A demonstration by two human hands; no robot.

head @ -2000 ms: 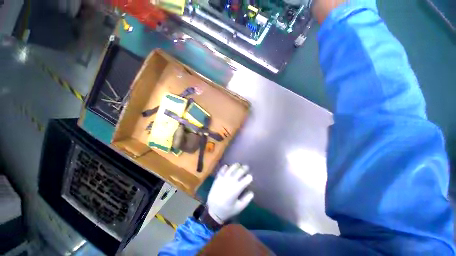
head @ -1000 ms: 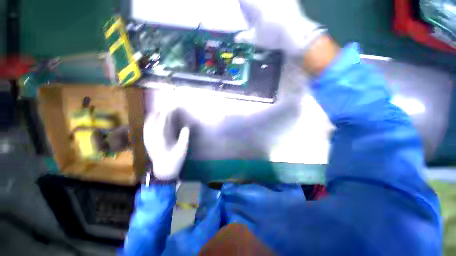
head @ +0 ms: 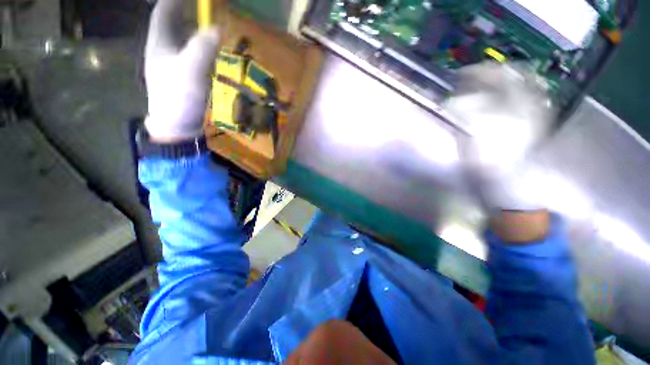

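A black carrier holds a green circuit board crowded with parts, with a long pale heatsink bar, at the top right. My right hand, in a white glove, is blurred over the carrier's front edge; its fingers and any hold are unclear. My left hand, gloved with a dark strap at the wrist, is at the upper left beside the cardboard box. A narrow yellow piece shows between its thumb and fingers; the hand seems closed on it.
The carrier lies on a shiny metal sheet over green matting. Yellow packets and dark-handled items lie in the box. Grey equipment stands at the left. Something red shows below the bench edge.
The view has turned and shifted. My left hand has moved from the metal sheet to beyond the box, at the yellow piece. My right hand has come down to the carrier's front edge.
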